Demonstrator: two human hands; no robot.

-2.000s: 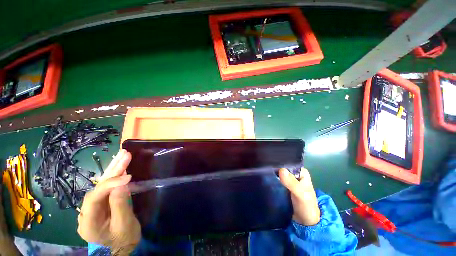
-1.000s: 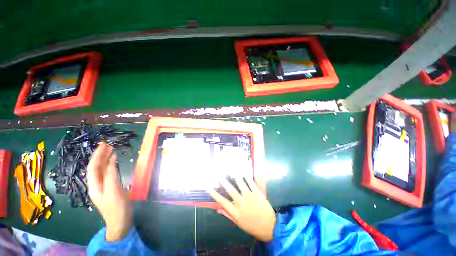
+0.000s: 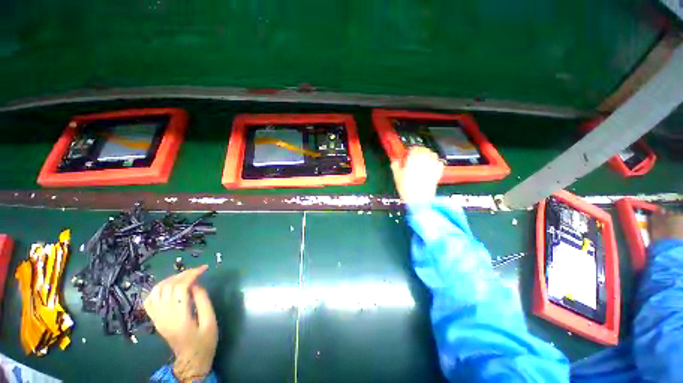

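Observation:
My right hand (image 3: 419, 173) reaches over the rail and holds the near left edge of a red foam tray (image 3: 490, 170) on the belt; its fingers partly cover the open tablet (image 3: 453, 143) inside. Another red foam tray (image 3: 293, 182) with an open tablet (image 3: 329, 164) lies on the belt left of it. In that tablet an orange flex cable (image 3: 288, 144) crosses the battery (image 3: 275, 155). My left hand (image 3: 183, 314) is above the bench beside the black flex cable pile (image 3: 116, 269), with nothing visible in it.
An orange flex cable bundle (image 3: 43, 292) lies far left. A third tray (image 3: 112, 178) is on the belt at left. A brown rail (image 3: 247, 202) with white bits edges the bench. Tweezers (image 3: 509, 259) lie right of my sleeve, near a tray (image 3: 612, 299). A pale bar slants at upper right; a blue-sleeved person is at right.
The tray and open tablet that lay in front of me are now on the belt. My right hand has moved from that tablet to the right-hand belt tray. My left hand has come down slightly.

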